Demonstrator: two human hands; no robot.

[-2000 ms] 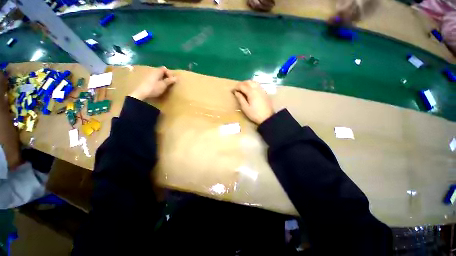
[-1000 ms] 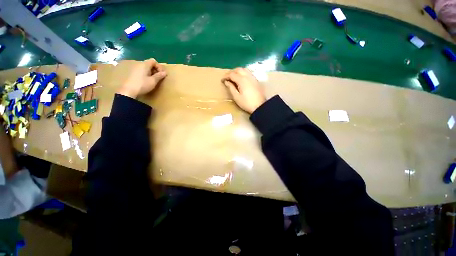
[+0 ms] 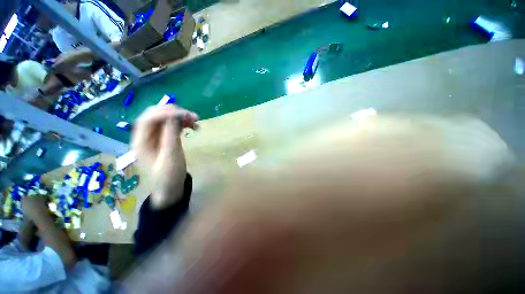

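Observation:
My left hand (image 3: 164, 149) is raised near the belt-side edge of the tan covered tabletop (image 3: 216, 140). Its fingers are bent together. A small dark reddish spot shows at the fingertips, too blurred to tell if it is a held thing. A very large skin-coloured blur, seemingly my right hand (image 3: 368, 212), is close to the camera. It covers the lower right, and its fingers cannot be made out. A white label (image 3: 247, 158) lies on the tabletop between the hands.
The green belt (image 3: 242, 86) carries a wired blue battery pack (image 3: 311, 65) and others. A pile of blue and yellow parts (image 3: 86, 184) and green boards (image 3: 128, 184) lie at left, beside a neighbour's arm (image 3: 49, 227). A grey metal bar (image 3: 86, 37) and cardboard boxes (image 3: 167, 51) stand beyond.
The view has swung left and tilted. My right hand has left the table edge, and a large blur now fills the near right. My left hand is still near the belt edge, fingers pointing right.

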